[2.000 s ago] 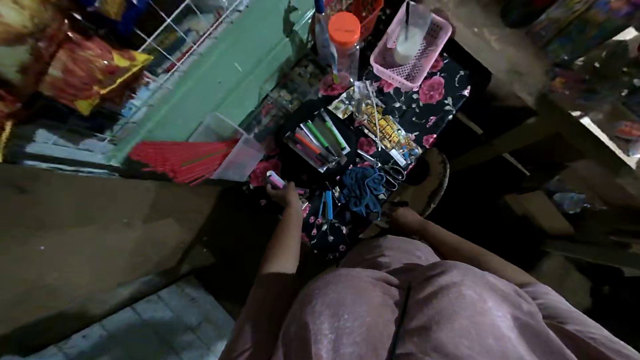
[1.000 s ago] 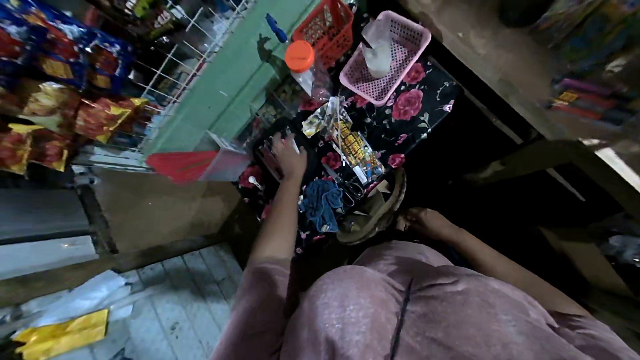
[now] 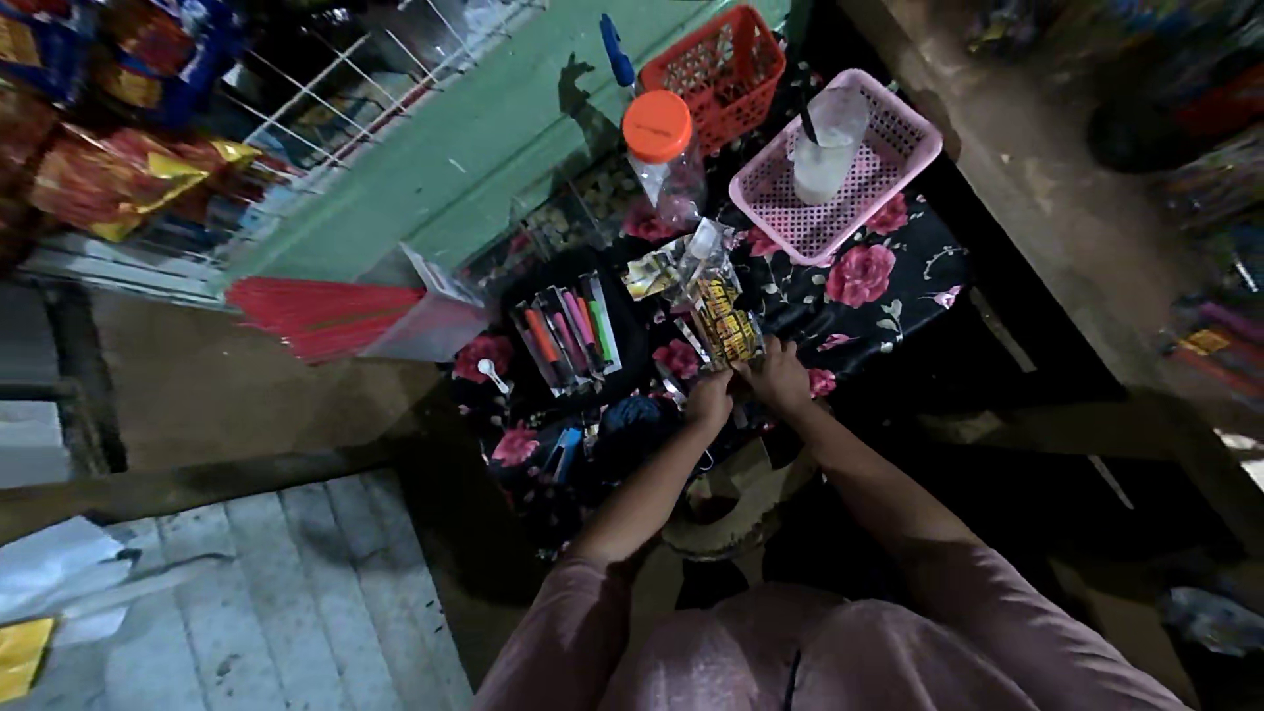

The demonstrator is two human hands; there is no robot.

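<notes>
Both my hands meet at the near end of a yellow-and-black printed plastic packet (image 3: 726,321) on a black floral tablecloth (image 3: 908,286). My left hand (image 3: 711,397) has its fingers at the packet's lower edge, and my right hand (image 3: 778,377) touches its lower right corner. Left of them, several colored pens (image 3: 568,331) lie side by side in a dark holder. Dark blue cloth or yarn (image 3: 632,417) lies beside my left wrist, with a blue tool (image 3: 565,452) further left. A small white spoon (image 3: 493,374) rests near the table's left edge.
Behind the packet stand a clear jar with an orange lid (image 3: 659,128), a red basket (image 3: 726,74) and a pink basket (image 3: 839,163) holding a cup. Red sticks (image 3: 326,316) project from a plastic container at left. A round wooden piece (image 3: 726,533) sits below my hands.
My left hand has moved from the pens to the packet. My right hand has come up from the table's near edge and now meets it there.
</notes>
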